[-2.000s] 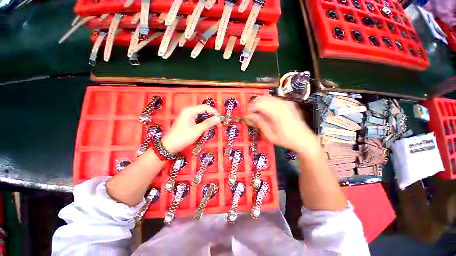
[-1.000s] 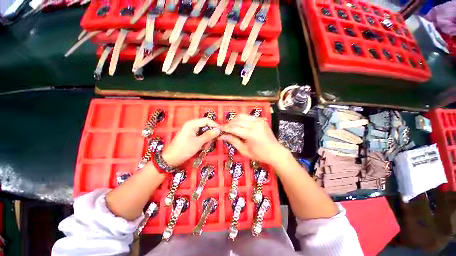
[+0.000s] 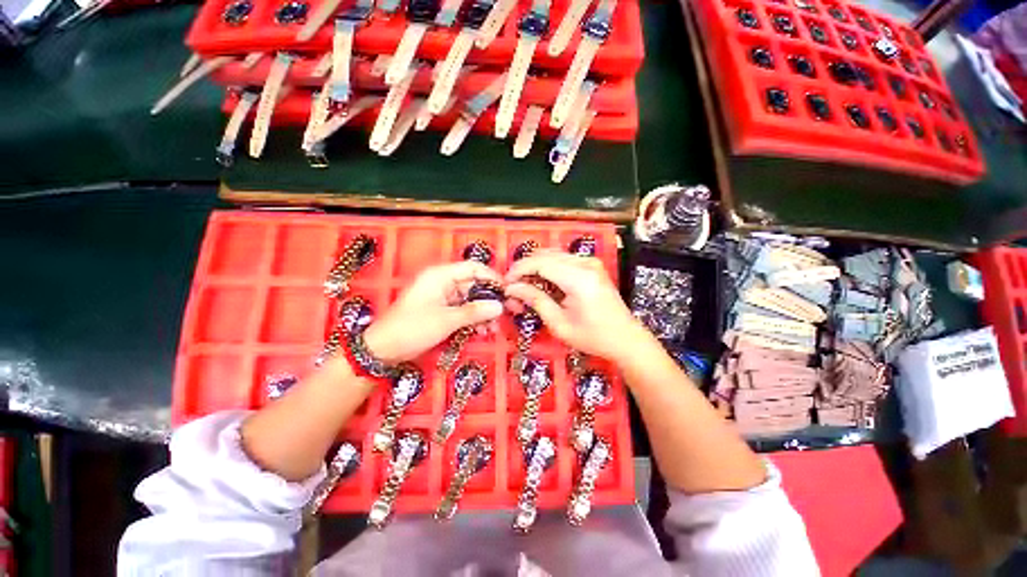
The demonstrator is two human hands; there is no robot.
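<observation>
My left hand point(image 3: 434, 310) holds a dark round watch head point(image 3: 484, 291) between its fingertips, above the upper middle of the red watch tray point(image 3: 231, 304). My right hand point(image 3: 569, 299) meets it from the right, its fingertips pinched at the head's right side. What those fingertips grip is mostly hidden; a bracelet may be there. Several banded watches lie slantwise in the tray cells, such as one with a metal bracelet point(image 3: 400, 406) below my left hand. My hands cover part of the upper rows.
Stacked red trays with strap watches point(image 3: 512, 85) are ahead on a ledge. A tray of watch heads point(image 3: 833, 79) is upper right. To the right are a black parts box point(image 3: 664, 299), a pale ring point(image 3: 676, 214), leather straps point(image 3: 771, 338), a white packet point(image 3: 955, 383) and a red sheet point(image 3: 833, 502).
Two seconds ago my right hand was blurred and farther from my left; now the fingertips meet at the watch head. The dark head shows more clearly than one second ago. The view has shifted slightly.
</observation>
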